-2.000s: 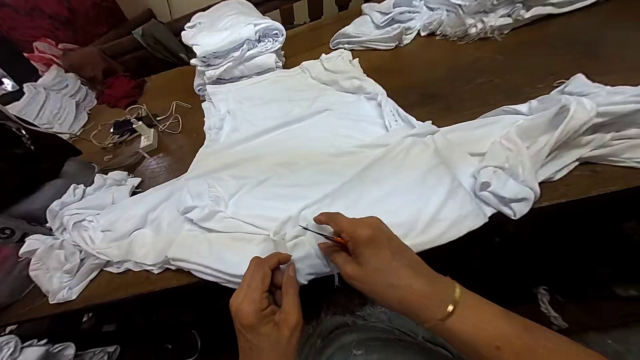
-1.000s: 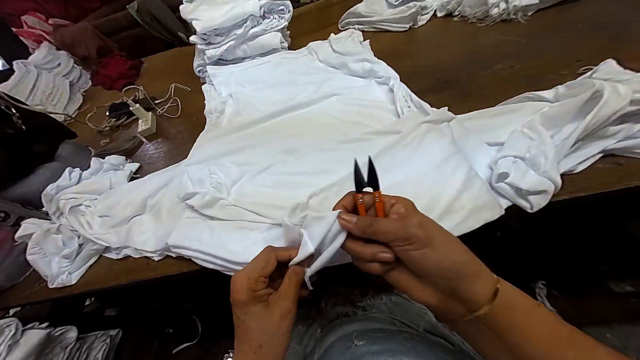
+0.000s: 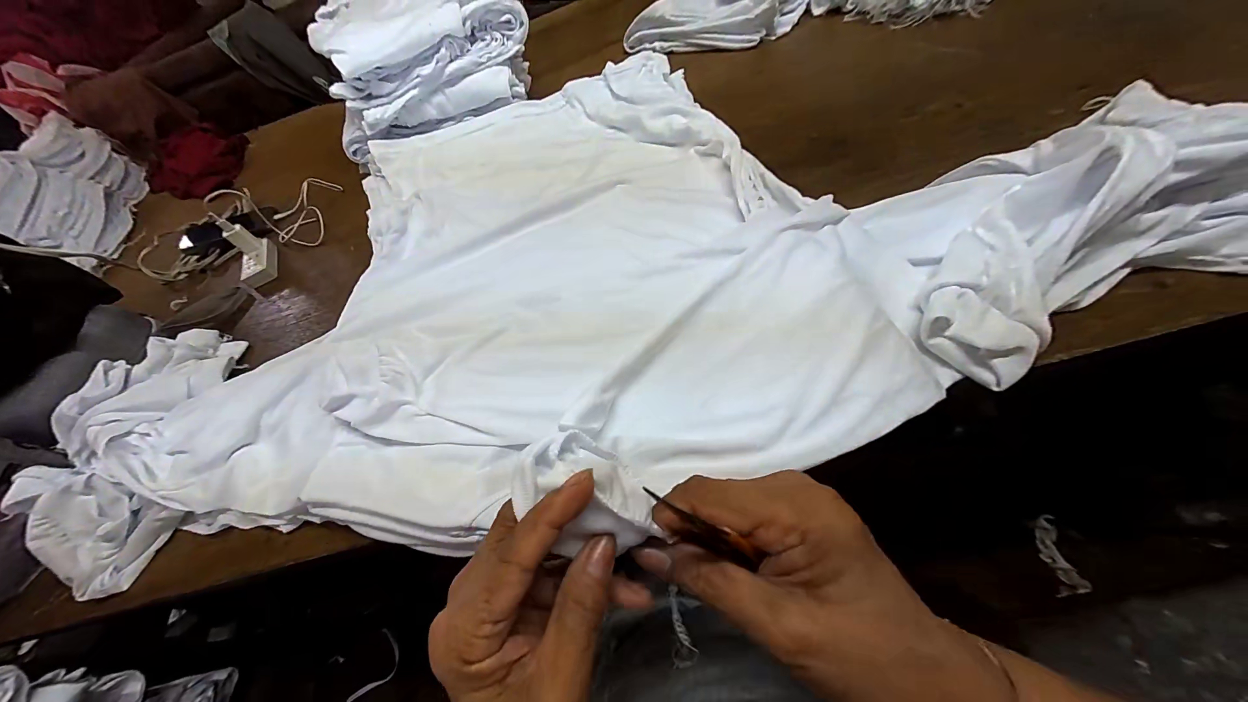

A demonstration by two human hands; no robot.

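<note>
A white knit garment (image 3: 604, 322) lies spread over the wooden table, its near edge at the table's front. My left hand (image 3: 546, 595) pinches a gathered piece of that edge between thumb and fingers. Close on its right, my right hand (image 3: 780, 575) holds thread snips (image 3: 707, 531) with orange handles and dark blades. The blade tips point up and left, beside the gathered cloth. Whether the blades are apart is hard to tell. The right fingertips are at the cloth's edge. A twisted bit of white thread (image 3: 681, 624) hangs below the hands.
A stack of folded white cloth (image 3: 429, 68) stands behind the garment. A white plug adapter (image 3: 255, 258) with tangled cables lies on the table (image 3: 838, 107) at the left. More white cloth (image 3: 702, 21) lies at the back. Red cloth (image 3: 198, 159) and white pieces (image 3: 68, 190) are at the far left.
The snips pointed upward with parted blades one second ago; now they are tilted left, low beside the cloth. The raised fold between my hands has come down into a gathered bunch at the edge.
</note>
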